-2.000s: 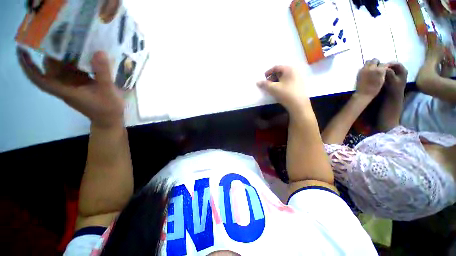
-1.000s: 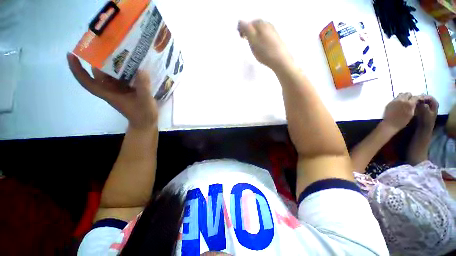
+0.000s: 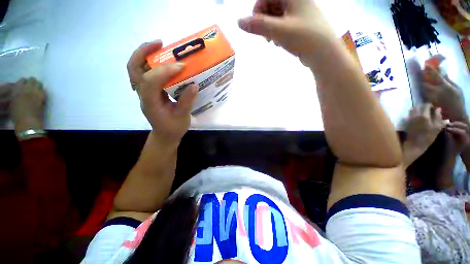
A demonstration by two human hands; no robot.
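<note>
My left hand [image 3: 165,95] holds a small printed carton [image 3: 211,62] above the white table, gripping it from the left side and below. Its orange end panel faces up, with a black hang tab [image 3: 188,48] on it. A white side with product pictures faces toward me and to the right. My right hand [image 3: 288,28] is raised to the upper right of the carton, apart from it. Its fingers are curled, and I cannot tell whether something small is between the fingertips.
A second carton [image 3: 375,62] stands on the white table [image 3: 93,98], partly behind my right forearm. Black strips [image 3: 415,26] lie in a pile at the upper right. Another person's hands [image 3: 425,129] are at the right. A hand with a bracelet [image 3: 28,103] is at the left, near clear plastic [image 3: 23,56].
My left hand has brought the carton right and lower, nearer the table's middle, with its orange end now facing up. My right hand has moved right. Another person's hand has appeared at the left.
</note>
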